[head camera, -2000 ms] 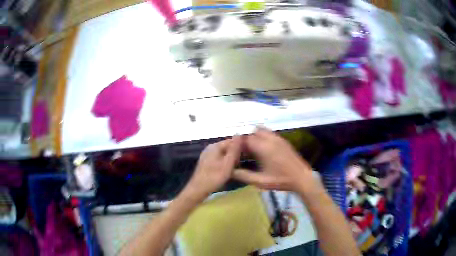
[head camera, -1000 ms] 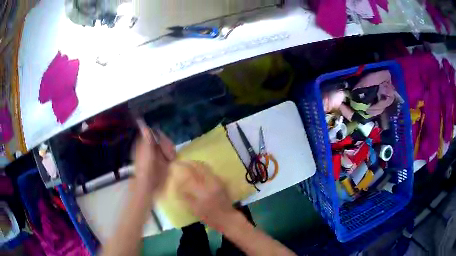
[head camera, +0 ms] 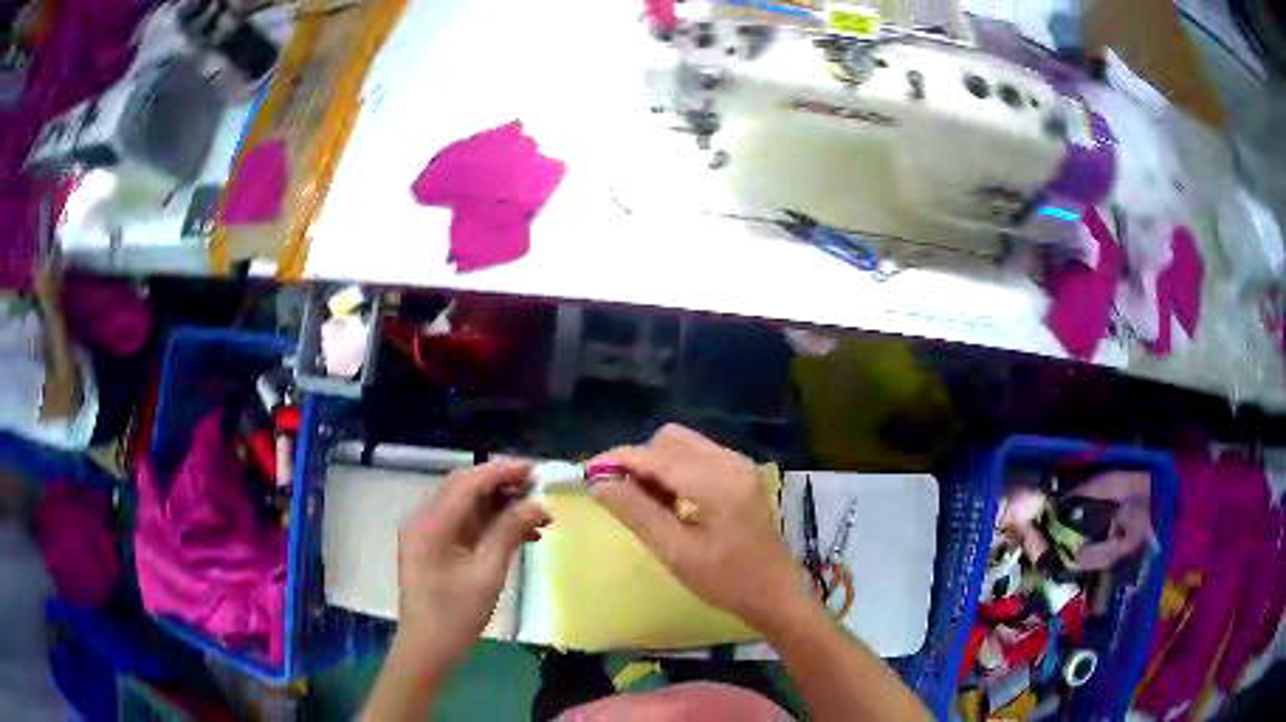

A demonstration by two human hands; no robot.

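Observation:
My left hand point(head camera: 458, 543) is at the centre left, its fingers pinching one end of a small white piece point(head camera: 559, 475). My right hand point(head camera: 705, 515) is at the centre, its fingers on the other end, where a small magenta bit point(head camera: 607, 473) shows. The piece is too small and blurred to name. Both hands are above a yellow sheet point(head camera: 642, 585) on a low white bench point(head camera: 896, 543). Scissors with orange and dark handles point(head camera: 835, 581) lie right of the sheet, partly behind my right forearm.
A white table edge runs across, with a sewing machine point(head camera: 874, 148), blue snips point(head camera: 846, 250) and a magenta cut piece point(head camera: 491, 191). A blue crate point(head camera: 1156, 592) of scraps and spools stands right; another blue crate point(head camera: 299, 564) with magenta cloth point(head camera: 212, 550) stands left.
The view has swung, showing more of the table and the left crate. My hands have come together above the yellow sheet, with a small white piece now visible between them.

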